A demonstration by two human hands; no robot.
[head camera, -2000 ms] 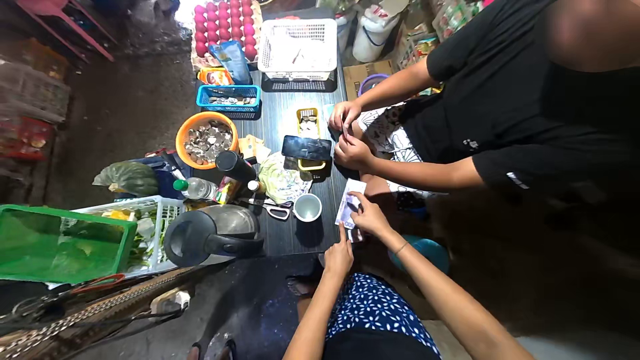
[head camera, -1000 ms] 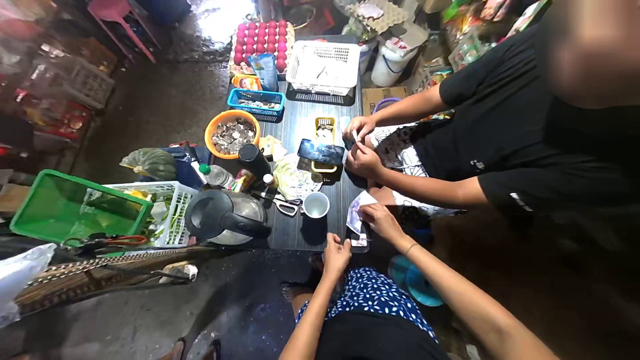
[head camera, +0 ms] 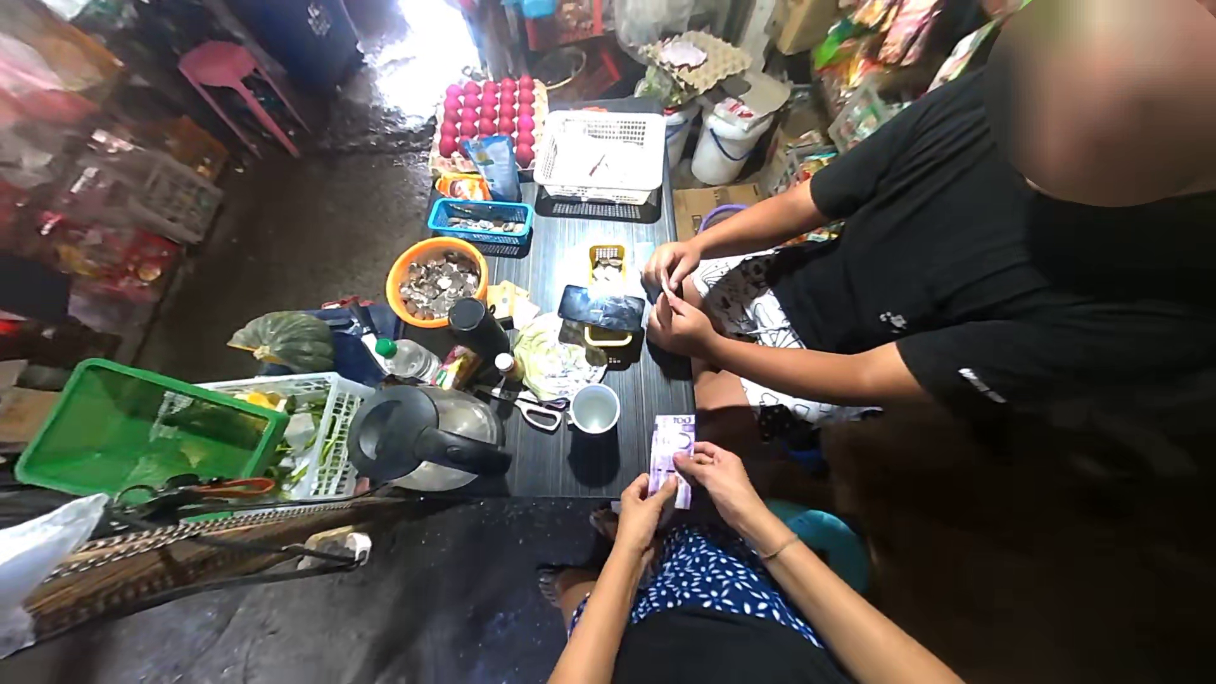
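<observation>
A purple banknote (head camera: 673,439) lies between my two hands at the table's near edge. My left hand (head camera: 648,503) pinches its lower left side, and my right hand (head camera: 719,480) grips its right side. Whether it is one note or several stacked cannot be told. A light mug (head camera: 596,408) stands to the upper left of my hands, with white-handled scissors (head camera: 539,414) beside it. Farther up, a dark phone (head camera: 601,308) rests on a yellow basket (head camera: 608,261) holding coins. Across the right edge, another person in a black shirt holds something small between both hands.
An electric kettle (head camera: 427,437), a black tumbler (head camera: 478,328), an orange bowl of coins (head camera: 437,282), a blue coin basket (head camera: 481,220), a white basket (head camera: 600,152) and trays of pink eggs (head camera: 489,119) crowd the table. A green bin (head camera: 152,427) stands at left.
My left hand, apart from the banknote one second ago, now holds its lower end. The note lies flatter and straighter between my hands. The other person's hands remain together.
</observation>
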